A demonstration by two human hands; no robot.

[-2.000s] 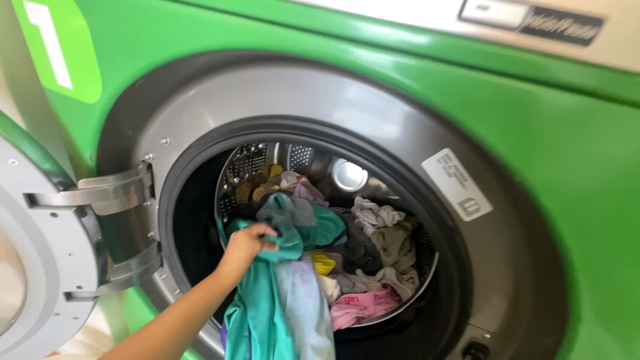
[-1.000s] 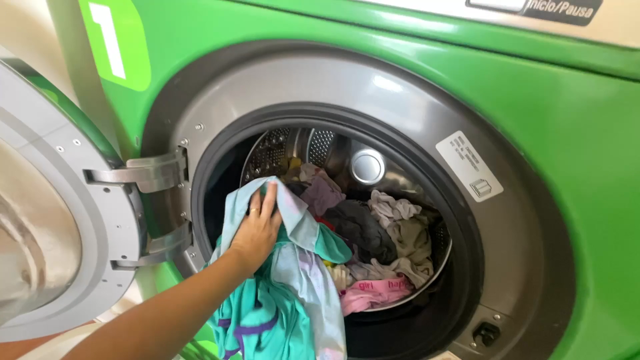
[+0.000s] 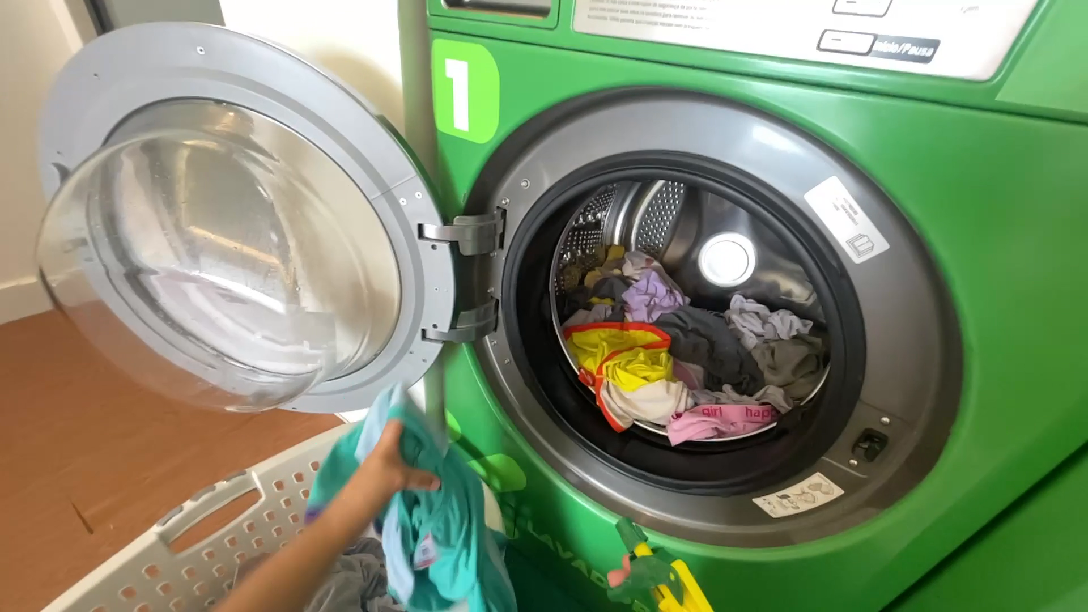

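My left hand point(image 3: 395, 467) grips a bundle of turquoise and pale blue clothes point(image 3: 450, 510), which hangs over a light plastic laundry basket point(image 3: 280, 510) at lower left. Grey cloth point(image 3: 353, 578) lies in the basket, partly hidden by my forearm. To the right, the steel drum point(image 3: 663, 212) of a green front-loading washing machine point(image 3: 1011, 357) holds a yellow garment with red edging point(image 3: 625, 357), a pink cloth with lettering point(image 3: 722, 421), a lilac cloth point(image 3: 653, 296) and several grey and pale clothes. My right hand is out of view.
The machine's round glass door point(image 3: 229, 255) stands wide open on the left, above the basket. A yellow and green object point(image 3: 659, 578), partly cut off, is at the bottom edge. Brown floor point(image 3: 110, 442) shows at left.
My left hand has moved from the drum opening down and left over the basket, carrying the turquoise and pale blue clothes. The yellow garment in the drum is more exposed. The view has shifted left.
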